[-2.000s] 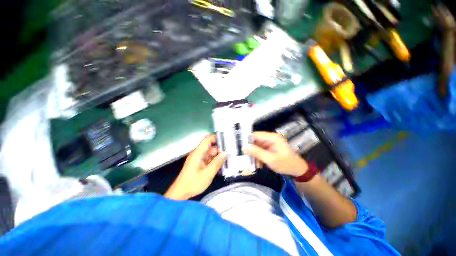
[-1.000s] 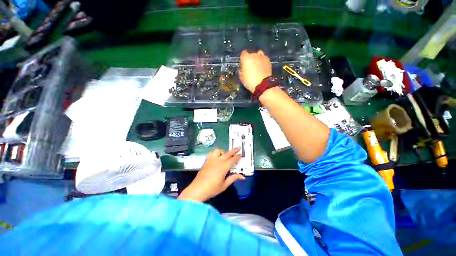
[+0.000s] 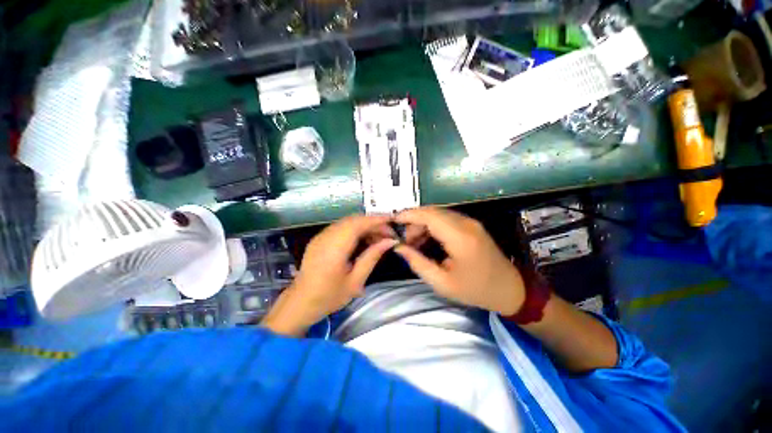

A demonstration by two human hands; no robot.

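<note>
A silver-white phone mid-frame lies on the green bench, its lower end at the bench edge. My left hand and my right hand meet just below that end, fingertips together. Both hands pinch a small dark part between thumbs and forefingers. The fingers cover most of it, so its exact shape cannot be told.
Black phone batteries, a round clear dish and a white labelled box stand left. A white fan is lower left. Paper sheets and a yellow electric screwdriver lie right. A phone tray is below the bench edge.
My right hand has come back from the parts box to the bench edge. My left hand has left the mid-frame and joined it, and both now hold a small dark part. The view has moved closer.
</note>
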